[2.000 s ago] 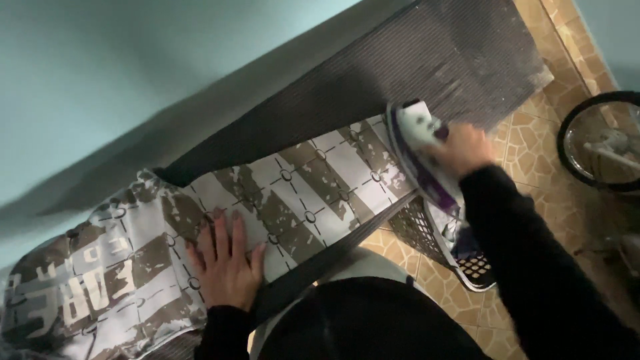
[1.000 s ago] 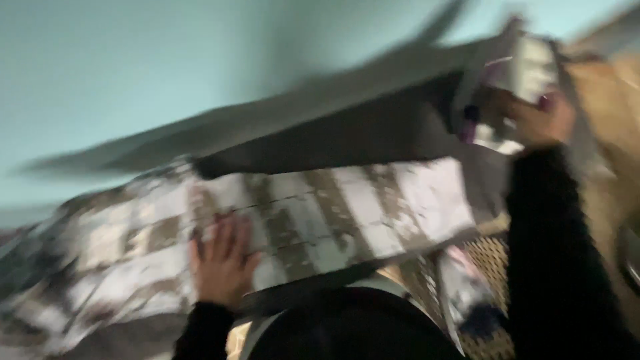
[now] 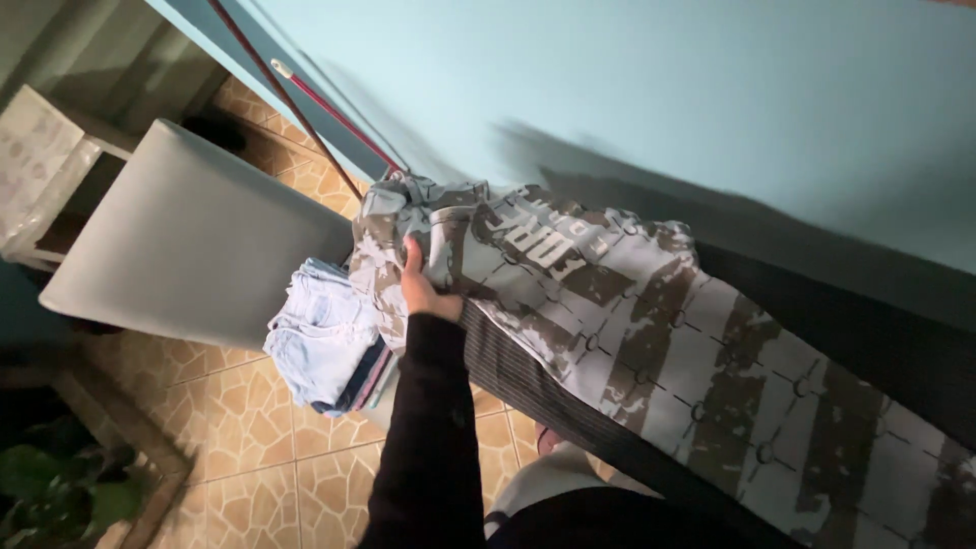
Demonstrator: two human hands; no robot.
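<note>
A patterned brown-and-white garment (image 3: 656,343) with large lettering lies along a dark ribbed ironing board (image 3: 518,374). My left hand (image 3: 427,290) rests on the bunched fabric at the garment's left end, thumb spread upward; its fingers are partly hidden in the folds, so I cannot tell whether they grip the cloth. The black sleeve reaches up from the bottom. Neither my right hand nor the clothes iron is in this view.
A padded grey chair (image 3: 198,236) stands at the left, with folded light-blue denim and other clothes (image 3: 324,335) beside its backrest. Two long poles, one red (image 3: 343,118), lean by the blue wall (image 3: 686,99). A plant (image 3: 61,488) is at lower left.
The view has swung left. My left hand has moved from the garment's middle to its bunched left end. My right hand, holding the iron earlier, has left the view.
</note>
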